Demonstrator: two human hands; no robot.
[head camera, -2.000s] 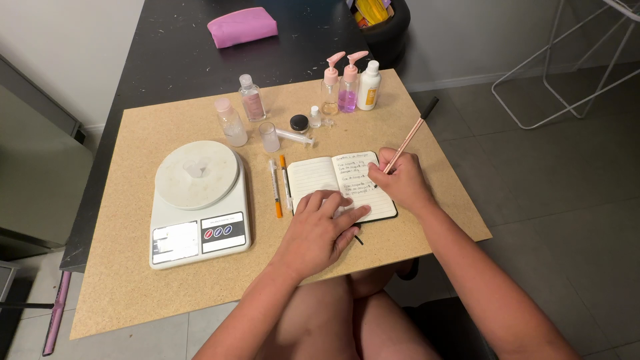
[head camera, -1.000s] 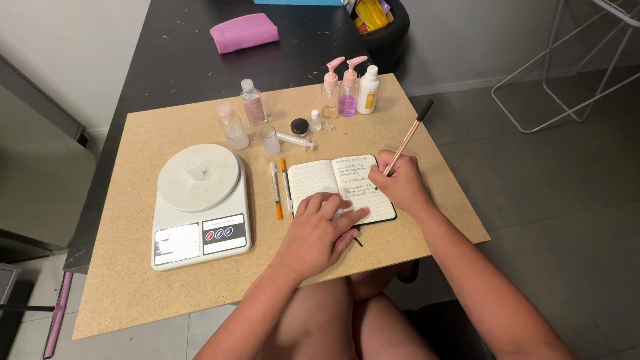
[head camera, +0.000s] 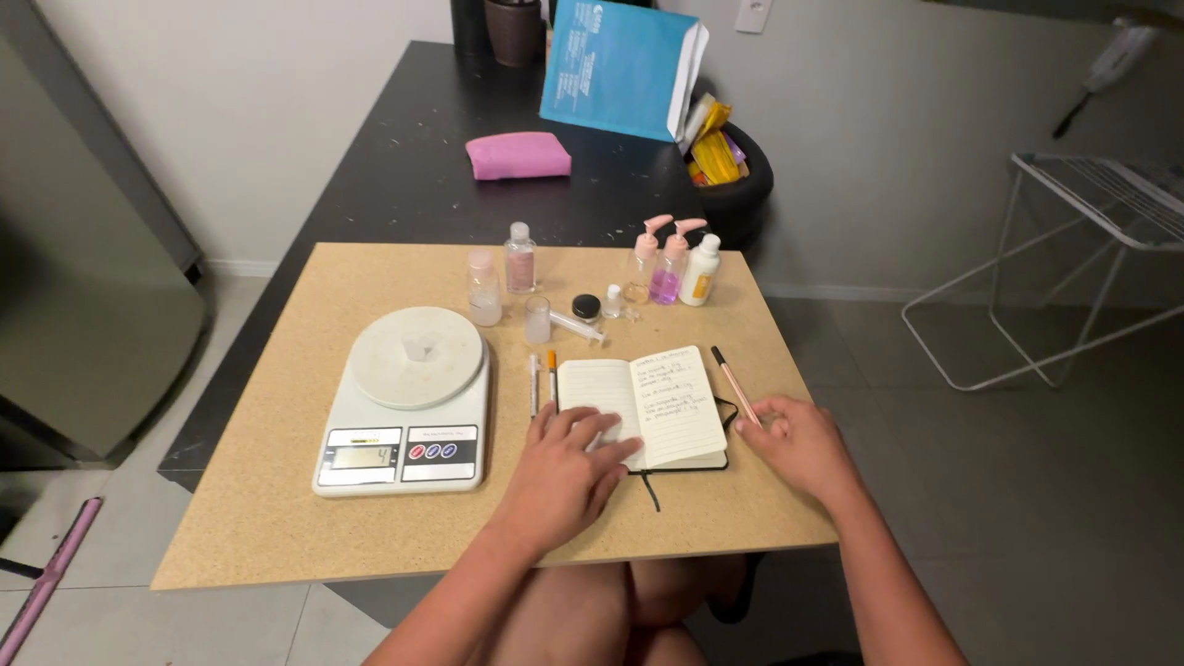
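An open notebook with handwriting on its right page lies on the particle board. My left hand rests with spread fingers over its left page and lower edge. To the right of the notebook, my right hand holds a pink pen by one end, its black end pointing away from me. Left of the notebook lie an orange-capped pen and a clear pen. A white kitchen scale carries a small translucent piece on its round plate.
Behind the notebook are a plastic syringe, a small cup, a black-lidded jar, pink pump bottles, a white bottle and other bottles. A pink pouch and blue envelope lie beyond on the black table.
My right hand has moved off the notebook's right page to the board beside it, still with the pen. My left hand has stayed by the notebook. The view has tilted up.
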